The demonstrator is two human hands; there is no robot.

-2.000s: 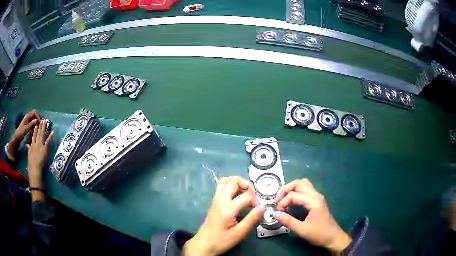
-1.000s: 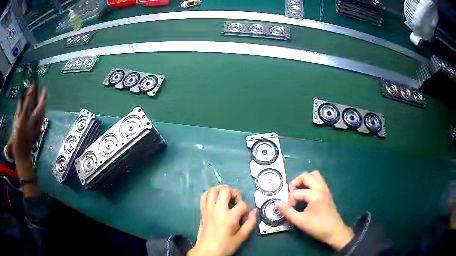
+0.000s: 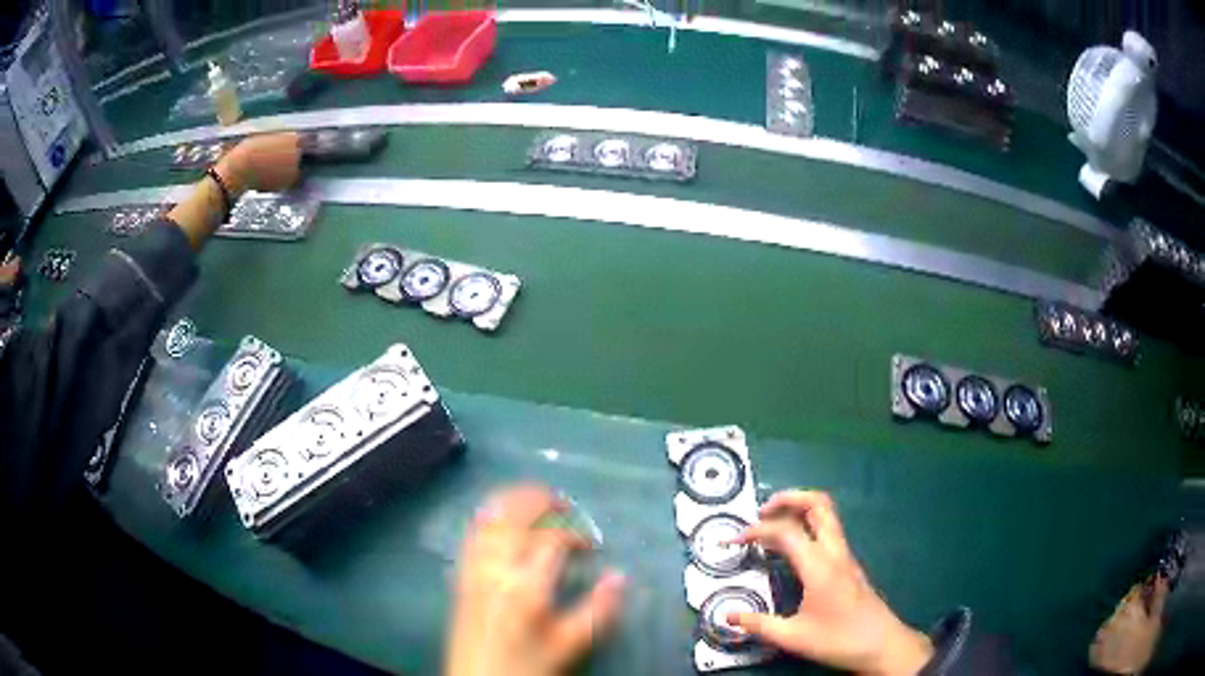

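A three-cavity plate (image 3: 720,541) lies lengthwise on the green mat in front of me, with a round unit in each of its three seats. My right hand (image 3: 826,588) is at its right side, fingertips touching the middle and nearest units; the fingers are apart. The nearest unit (image 3: 735,618) is partly behind a finger. My left hand (image 3: 529,581) is blurred, left of the plate and off it, thumb and fingers apart, nothing seen in it. A thin pale tool (image 3: 582,518), perhaps tweezers, lies beside it.
Two stacks of plates (image 3: 330,436) lean at the left. Plates with black rings (image 3: 431,287) lie on the belt, left and right (image 3: 971,396). A coworker's arm (image 3: 99,297) reaches over the belt at far left. Another hand (image 3: 1130,631) is at right. Red trays (image 3: 443,46), a fan (image 3: 1113,112) stand beyond.
My left hand has moved left, away from the plate. My right hand stays at the plate, its fingers spread wider. The belt plates have shifted right. The coworker's arm now reaches across the belt.
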